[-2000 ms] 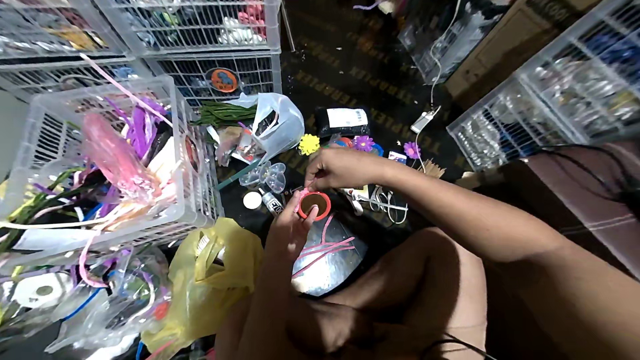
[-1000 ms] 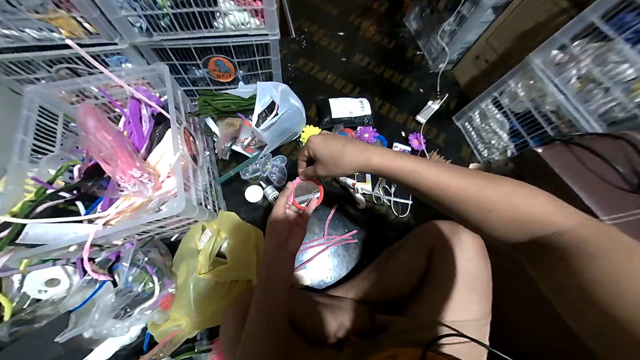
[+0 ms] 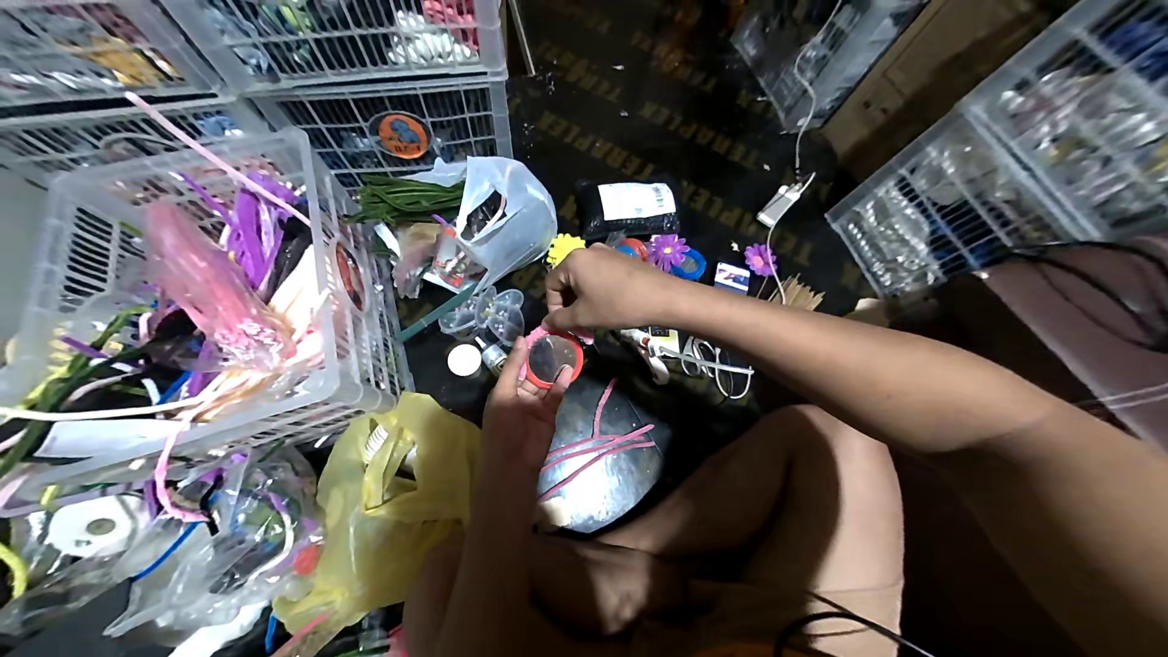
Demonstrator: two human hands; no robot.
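My left hand holds a red ring-shaped frame with a dull disc inside it, the thumb on its lower rim. A piece of pink pipe cleaner lies along the ring's upper left rim. Over that spot, my right hand pinches the pink piece between thumb and forefinger; the fingertips partly hide it. Below the ring, several pink pipe cleaners rest on a round, shiny dark surface. Behind my right hand are a yellow flower and a purple flower.
A clear plastic crate full of pipe cleaners and a yellow plastic bag stand at left. A clear compartment tray, a white round lid and a glue gun lie near my hands. A black package is farther back.
The ring has turned in my left hand, so its opening faces the camera more than a second ago. My right hand stays at its upper edge.
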